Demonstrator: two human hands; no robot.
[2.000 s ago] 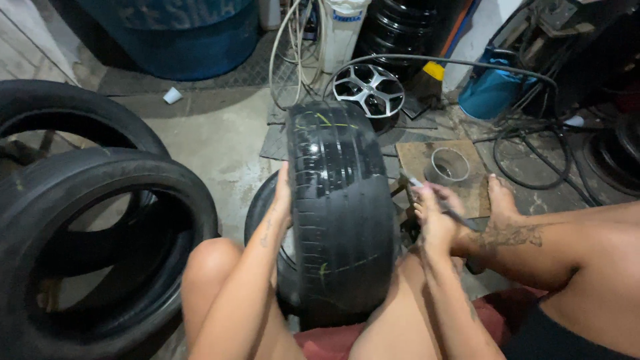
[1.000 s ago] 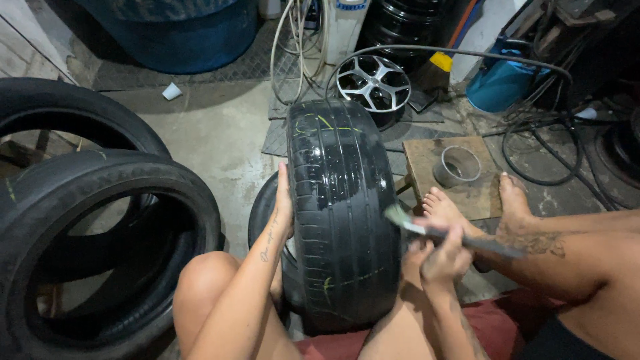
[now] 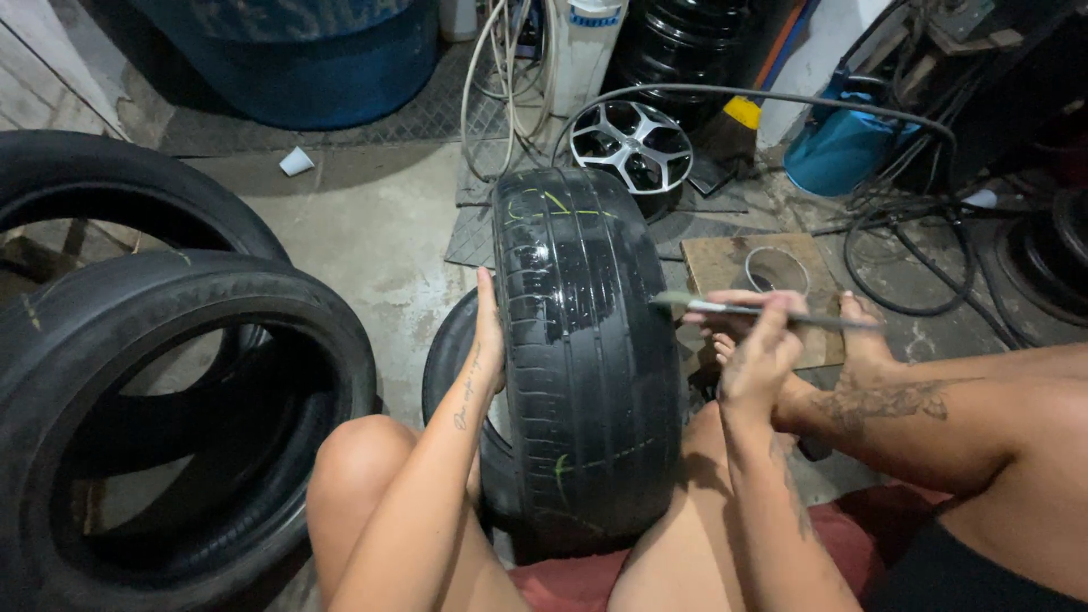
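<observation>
A black rubber tire (image 3: 595, 382) stands upright between the person's knees, tread facing up. The upper tread is wet and glossy, with yellow-green marks; the lower tread looks duller. My left hand (image 3: 488, 340) lies flat along the tire's left sidewall, steadying it, its fingers partly hidden. In my right hand (image 3: 756, 340) is a thin-handled paintbrush (image 3: 701, 306), its bristles at the tire's right shoulder. Just beyond that hand a clear round container (image 3: 778, 270) rests on a wooden board (image 3: 722, 255). Another tire (image 3: 442, 374) lies partly hidden at the left of the upright one.
Two large tires (image 3: 170, 272) lie at the left. A white cup (image 3: 297, 161) lies tipped on the floor. Farther off are a blue drum (image 3: 314, 76), an alloy wheel (image 3: 633, 146), a teal watering can (image 3: 833, 153) and black hoses (image 3: 909, 306). Bare feet rest at the right.
My right hand first moved down with the paintbrush, then back up along the tire's right side. My left hand has stayed at the left sidewall.
</observation>
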